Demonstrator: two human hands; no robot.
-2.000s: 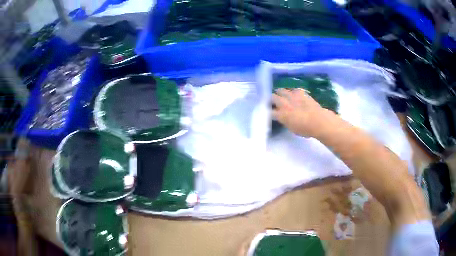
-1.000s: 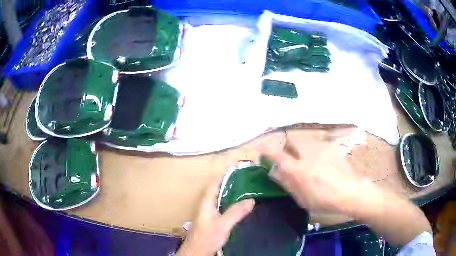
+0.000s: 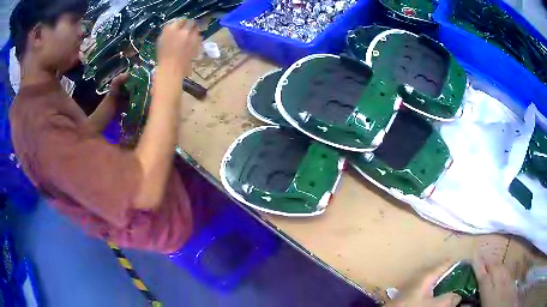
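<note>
A glossy green car body shell (image 3: 459, 280) with a pale rim shows at the bottom right, cut off by the lower edge. My left hand (image 3: 423, 292) holds it from the left, with the thumb over its near side. My right hand (image 3: 496, 285) is at its right side, blurred and partly cut off; whether it holds anything is hidden. A small dark green panel (image 3: 521, 194) lies on the white sheet (image 3: 480, 198) at the right, beside more green panels (image 3: 537, 157) at the frame's edge.
Overlapping green shells (image 3: 336, 99) lie left of the sheet, one shell (image 3: 282, 171) nearest the bench edge. A blue bin (image 3: 351, 37) of silvery pieces stands behind, another blue bin (image 3: 447, 15) at top right. A neighbouring worker (image 3: 102, 162) holds a shell at left, near a dark-handled tool (image 3: 195, 87).
The view has swung left, bringing the neighbouring worker into sight. The held shell and both hands now sit at the bottom right. My right hand has gone from the panel pile to the shell.
</note>
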